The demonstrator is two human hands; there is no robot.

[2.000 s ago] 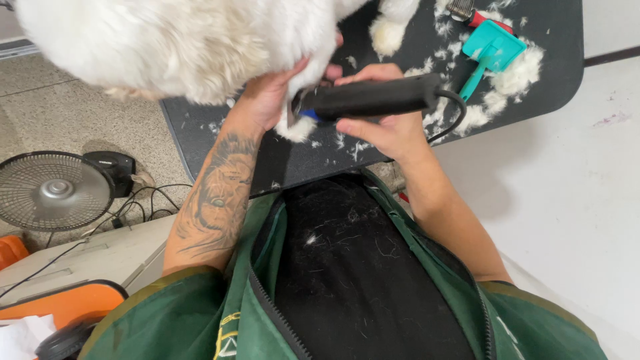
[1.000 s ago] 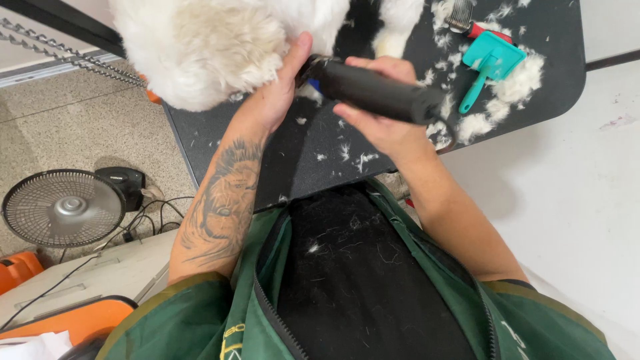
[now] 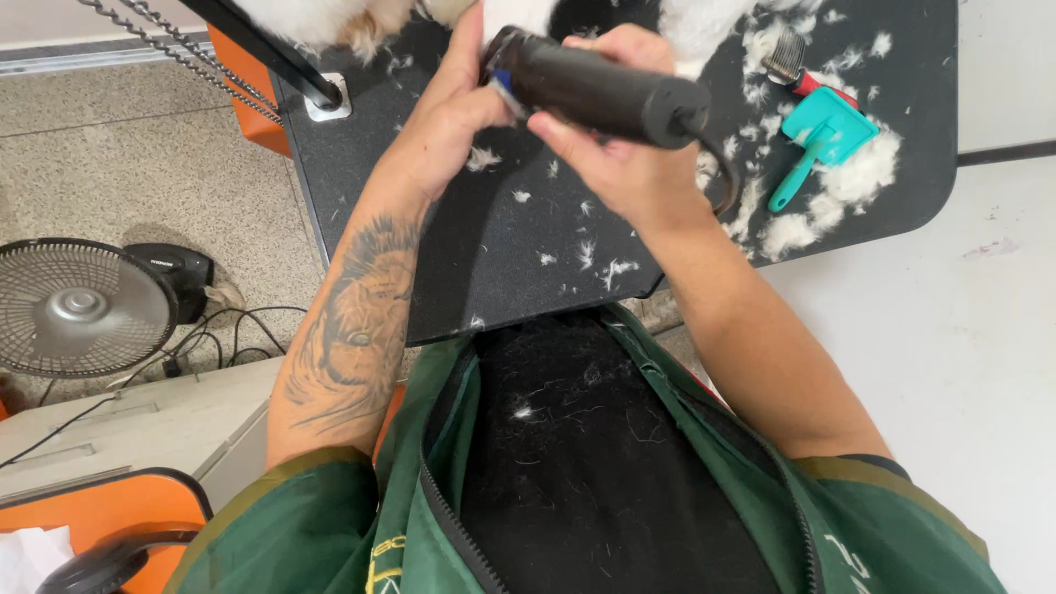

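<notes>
Black corded electric clippers are gripped in my right hand, their blade end with a blue part pointing left. My left hand is at that blade end, thumb close to the blue part, its fingers reaching up beside a white-furred leg. Whether it grips the leg is hidden behind the hand and clippers. The white dog is at the top edge of the view, mostly cut off, with another white leg to the right. Tufts of cut white fur lie on the black grooming table.
A teal slicker brush and a metal-toothed comb with a red handle lie at the table's right among fur clumps. A black post with chains stands at upper left. A fan and cables are at left.
The view has shifted, so less of the dog shows. The clippers have tilted, their cord end now lower than two seconds ago. They remain in my right hand, with my left hand beside the blade.
</notes>
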